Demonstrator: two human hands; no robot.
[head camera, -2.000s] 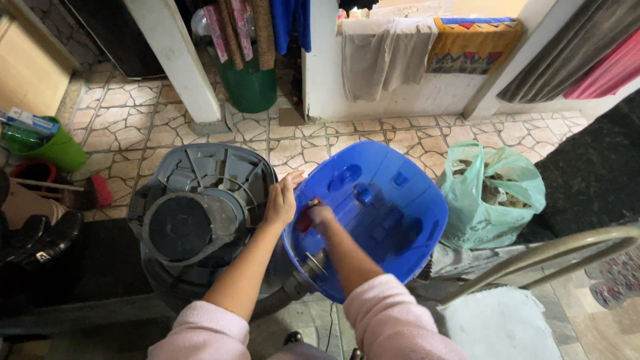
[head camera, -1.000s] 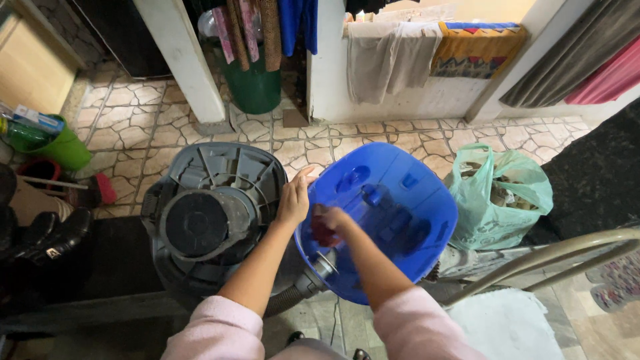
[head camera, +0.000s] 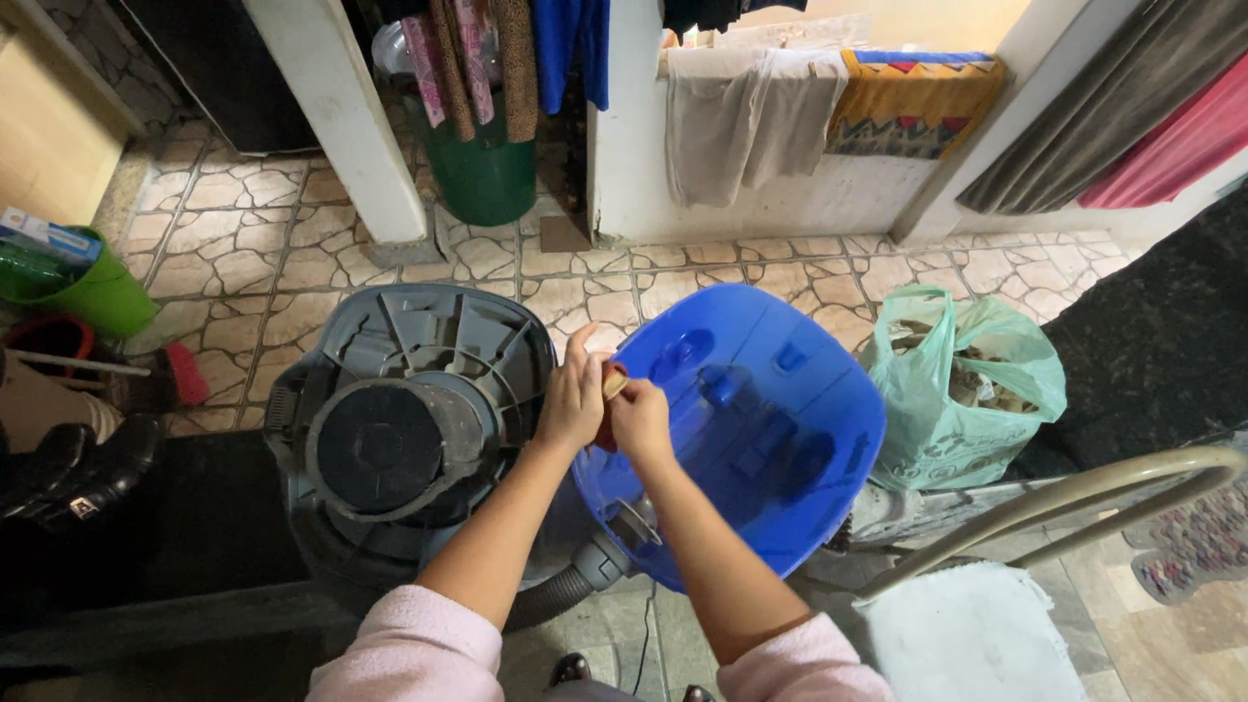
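My left hand (head camera: 573, 400) and my right hand (head camera: 639, 417) meet at the left rim of a blue plastic tub (head camera: 770, 409), which looks like a vacuum cleaner's tank. Between them is a dark red cloth (head camera: 606, 429) with a yellowish part showing; my right fingers pinch it. My left hand is at its other side, fingers raised, and its grip is partly hidden. A grey vacuum cleaner head (head camera: 448, 341) with a round black filter end (head camera: 378, 447) lies upside down on the left. A corrugated hose (head camera: 551, 597) joins the tub near its lower left rim.
A green plastic bag (head camera: 960, 390) with grey-brown contents stands right of the tub. At far left are a lime green bucket (head camera: 107, 292), a red brush (head camera: 185, 373) and black shoes (head camera: 107, 468). A chair (head camera: 965, 634) with a curved metal tube is at lower right.
My right hand has come up out of the tub to its left rim, beside my left hand. The dark red cloth, inside the tub a second ago, is now between both hands.
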